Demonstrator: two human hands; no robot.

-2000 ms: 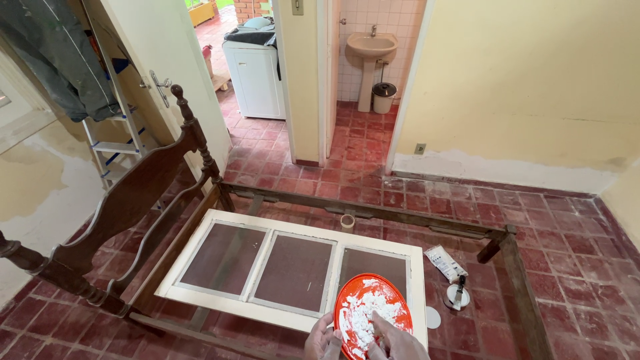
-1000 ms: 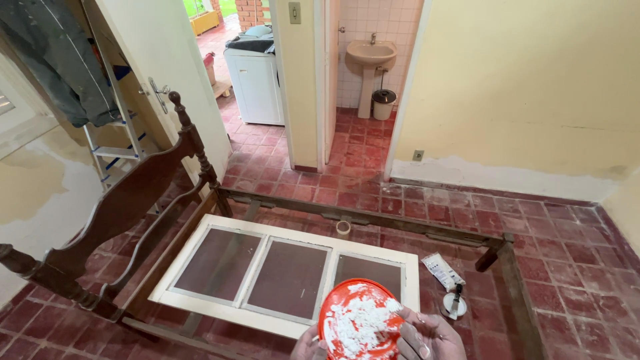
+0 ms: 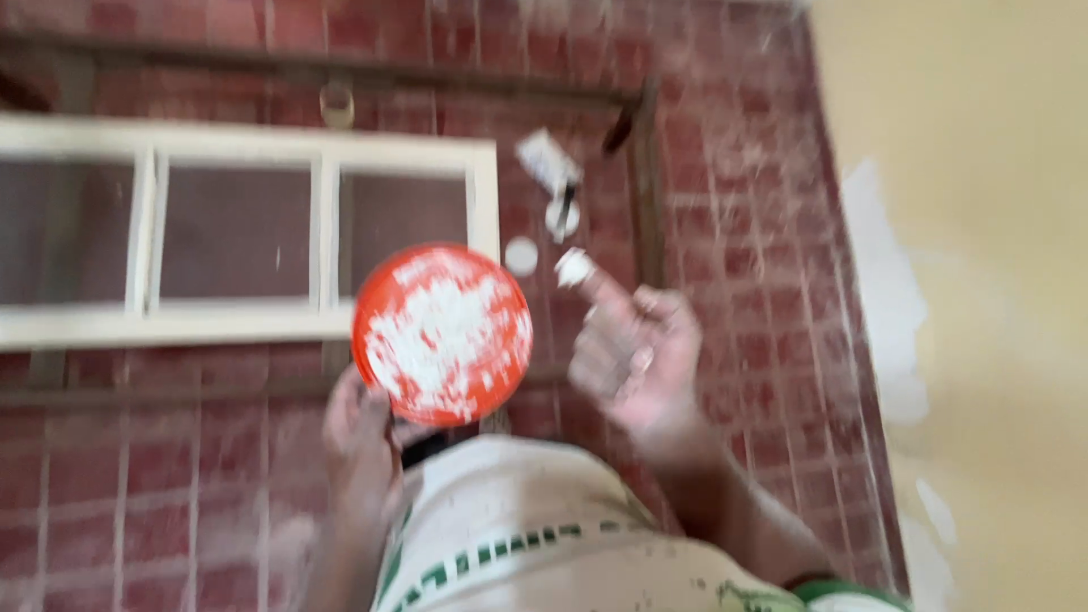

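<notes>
My left hand (image 3: 365, 425) grips the lower left rim of a round red plastic lid (image 3: 442, 336), which is smeared with white paste. To the right of it my right hand (image 3: 637, 353) is raised with the index finger extended and a dab of white paste (image 3: 575, 267) on its tip. The other fingers of that hand are curled, and I cannot tell whether they hold anything. A cream-painted frame with dark panels (image 3: 408, 151) lies beyond the lid, partly hidden by it. The view is blurred.
A dark wooden bed frame (image 3: 648, 195) surrounds the painted frame on red floor tiles (image 3: 739, 289). Within it lie a printed packet (image 3: 548, 161), a white disc (image 3: 521, 256), another round white item (image 3: 562, 218) with a dark tool, and a roll of tape (image 3: 337, 106). A patched yellow wall (image 3: 977, 212) stands right.
The view has swung down and to the right. My right hand has moved away from the lid, and white paste now shows on its extended fingertip.
</notes>
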